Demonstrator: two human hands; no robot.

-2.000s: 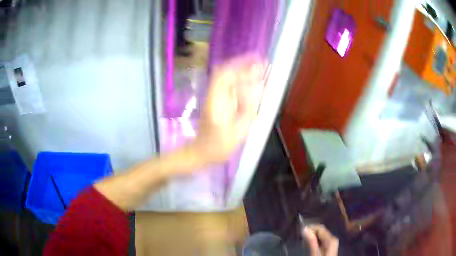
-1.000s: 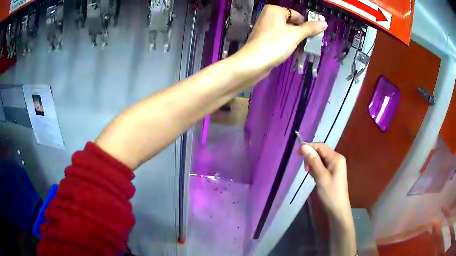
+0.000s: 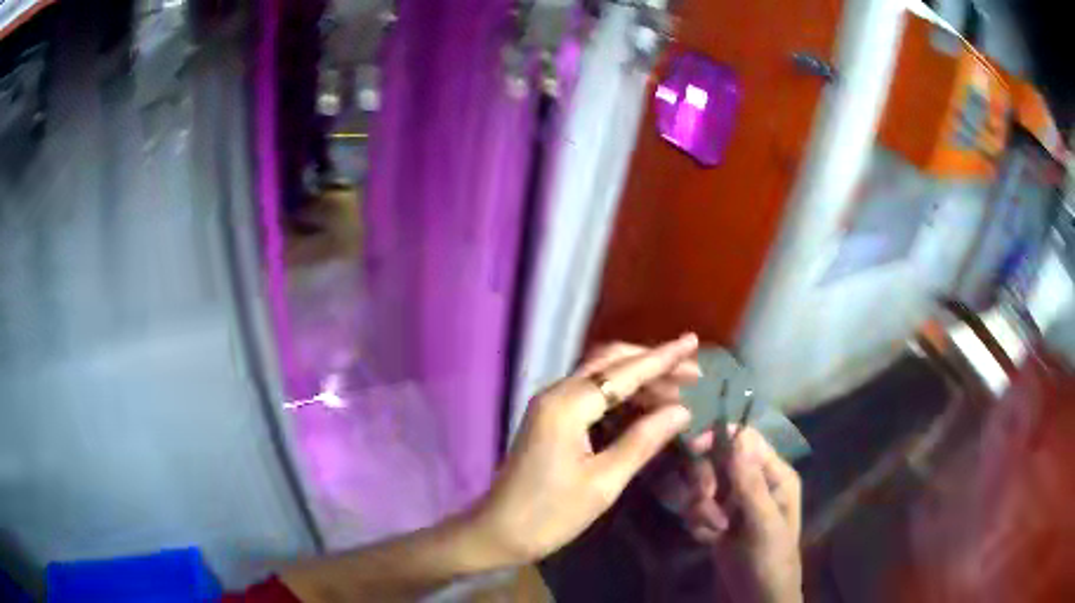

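My left hand is in the lower middle, with a ring on one finger. Its fingers point right and are apart, with nothing seen in them. My right hand is just right of it and pinches a slim metal tool, perhaps tweezers, pointing up. The tool is blurred. Metal hanging clips are at the top edge, above and away from both hands. A dark strap hangs below them beside the purple curtain.
The purple strip curtain hangs at the booth opening, beside a white post. An orange-red door stands right of it, with a grey-green stool top partly behind my hands. A blue bin is at the lower left.
My left hand has let go of the clip at the top and come down beside my right hand. My right hand still holds the tool. The view has swung right and down.
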